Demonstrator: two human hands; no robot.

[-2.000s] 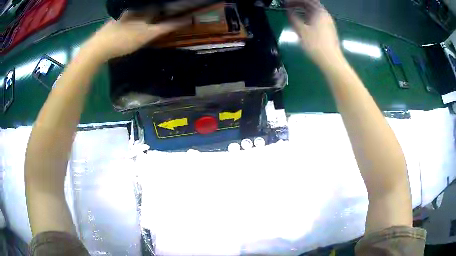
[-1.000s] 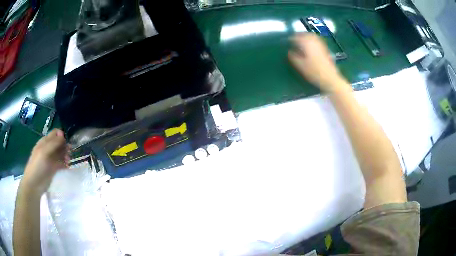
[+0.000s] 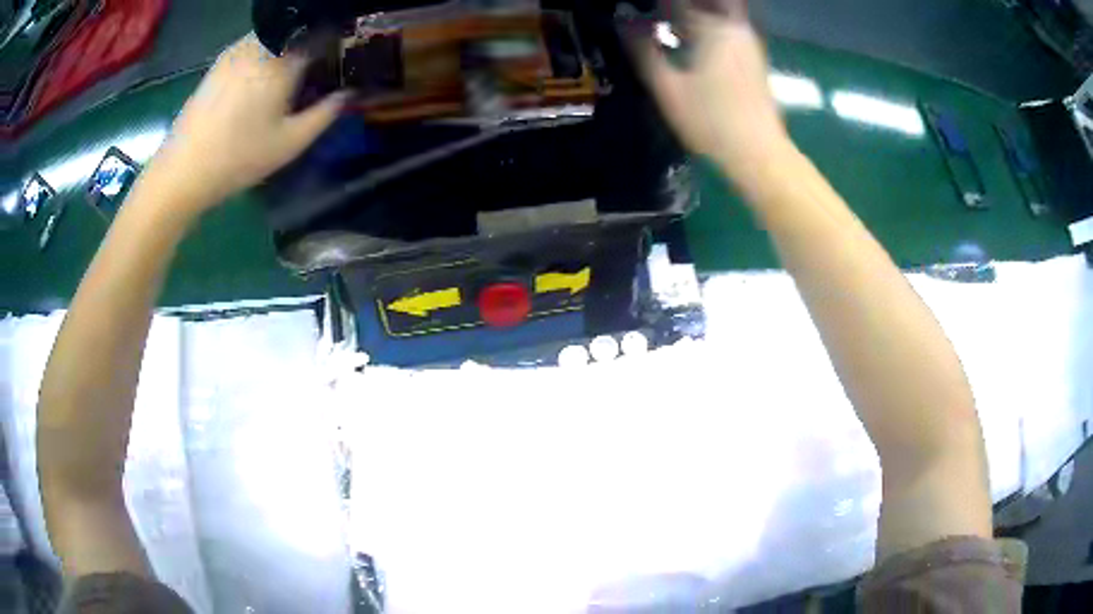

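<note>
The press fixture [image 3: 473, 72], an orange-brown block, sits inside the glossy black guard [image 3: 420, 180]. My left hand [image 3: 246, 120] is at the guard's left side, holding a blurred dark phone frame [image 3: 348, 142] with a blue patch, tilted over the guard in front of the fixture. My right hand [image 3: 713, 90] is at the guard's right edge, blurred and cut by the top edge; whether it holds anything is unclear. The red emergency stop button [image 3: 503, 305] is on the front panel, between yellow arrows.
Phone frames lie on the green belt [image 3: 839, 180] at right [image 3: 953, 154] and left [image 3: 112, 178]. White round pieces [image 3: 604, 349] line the panel's foot. White covering [image 3: 599, 480] spans the near bench. A red tray [image 3: 90, 60] is at upper left.
Since one second ago, the view has swung back left. My left hand has moved up from the guard's lower left corner with a frame now in it. My right hand has moved from the belt to the guard.
</note>
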